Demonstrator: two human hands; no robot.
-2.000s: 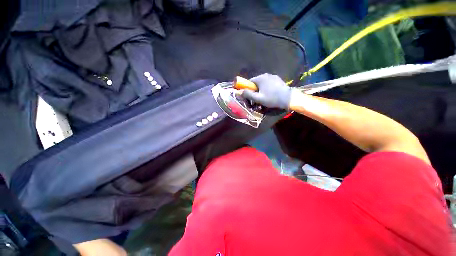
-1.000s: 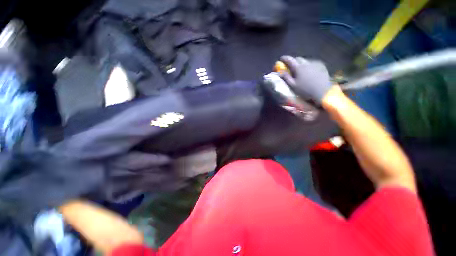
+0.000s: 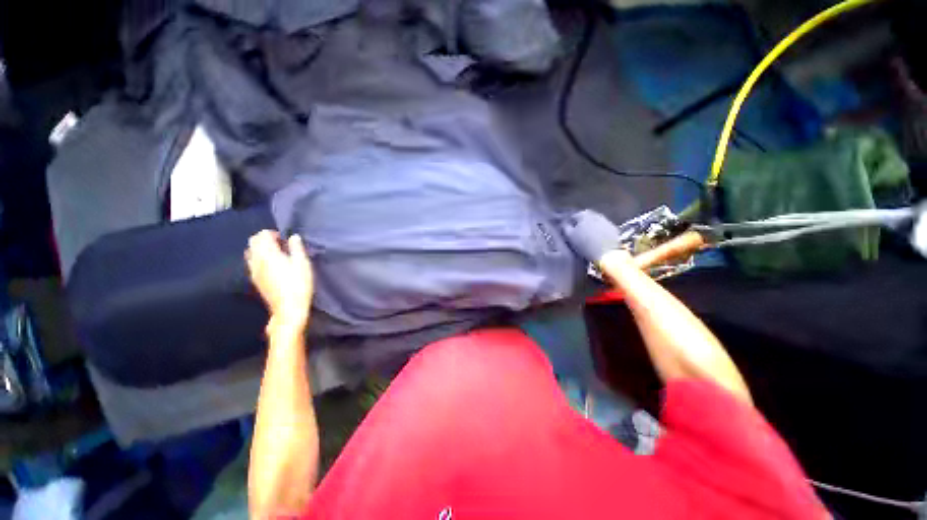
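Observation:
The grey-navy jacket (image 3: 417, 218) lies spread over the right part of the black padded form (image 3: 163, 295), whose left end is bare. My bare left hand (image 3: 280, 269) is at the jacket's left edge, thumb and fingers on the cloth; whether it pinches the cloth is unclear. My gloved right hand (image 3: 593, 239) is at the jacket's right edge, off the iron; its fingers are blurred against the cloth. The steam iron (image 3: 656, 244) stands at the right end of the table, its orange handle beside my right wrist.
A yellow hose (image 3: 737, 102) and pale hoses (image 3: 813, 220) run to the iron. A black cord (image 3: 574, 122) curves behind. Dark clothes (image 3: 213, 81) are heaped behind the form, near a white piece (image 3: 200, 178). A green bag or cloth (image 3: 803, 198) lies at right.
My right hand has let go of the iron, which now stands at the right. The sleeve with buttons is off the form, and a wider jacket section lies over it. My left hand has moved up to the cloth.

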